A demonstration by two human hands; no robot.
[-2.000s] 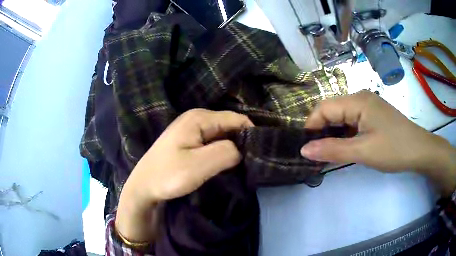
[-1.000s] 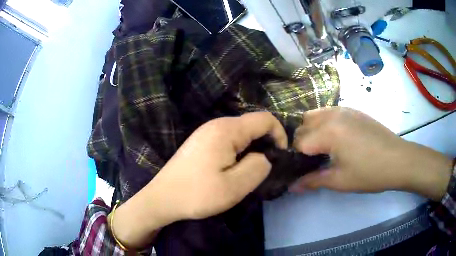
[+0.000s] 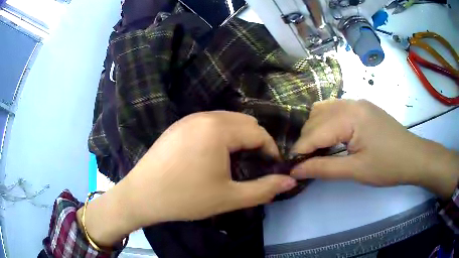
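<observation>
A dark olive plaid garment (image 3: 146,90) with dark purple-brown lining lies across the table, its far right part lit under the machine's presser foot (image 3: 322,46). My left hand (image 3: 201,166) pinches the fabric's near edge between thumb and fingers. My right hand (image 3: 352,143) pinches the same edge close beside it, the fingertips of both hands almost touching. The fabric between the hands is bunched, and its fold is partly hidden by the fingers. Dark cloth hangs below my left hand toward the table's front edge.
Red and orange-handled snips (image 3: 433,68) lie right of the needle, near a grey cylinder with a blue end (image 3: 365,45). A black rectangular object (image 3: 214,10) lies at the back on the cloth. A measuring tape strip (image 3: 352,234) runs along the front edge. A white wall (image 3: 60,101) stands left.
Both hands have shifted from holding a flat stretch of plaid edge apart to pinching a bunched part close together. The left hand has moved right. The machine appears slightly further left in view.
</observation>
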